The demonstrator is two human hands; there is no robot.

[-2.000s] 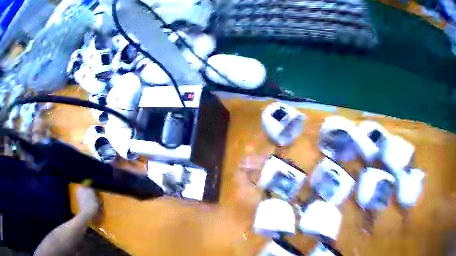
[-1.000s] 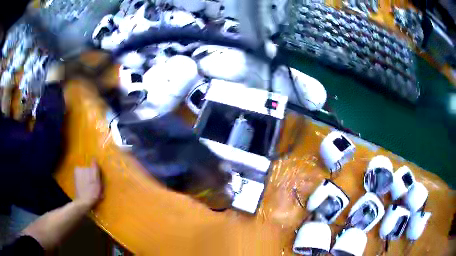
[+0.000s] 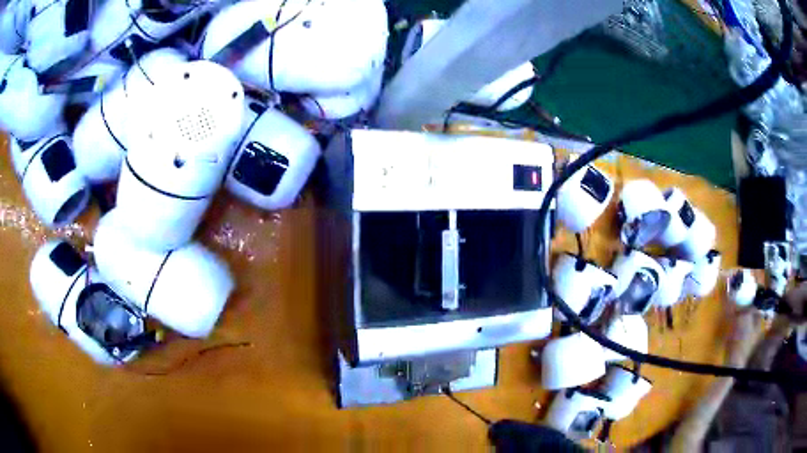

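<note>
The white and silver screw feeder stands in the middle, with a dark window, a small red display and a metal pickup block at its front. A black electric screwdriver is cut off by the bottom edge; its thin bit reaches up to the pickup block. No hand shows on the visible part of the screwdriver. Neither my left nor my right hand can be made out. White camera heads with dark openings stand in rows right of the feeder.
White camera housings are piled at left; one with a dark opening trails thin wires. A black cable loops across the right. A grey post slants behind the feeder. A blurred forearm shows at lower right; whose is unclear.
The view has shifted left and closer to the feeder and housings. The bare hand and dark-sleeved arm at lower left are out of view. The screwdriver tip now shows below the feeder.
</note>
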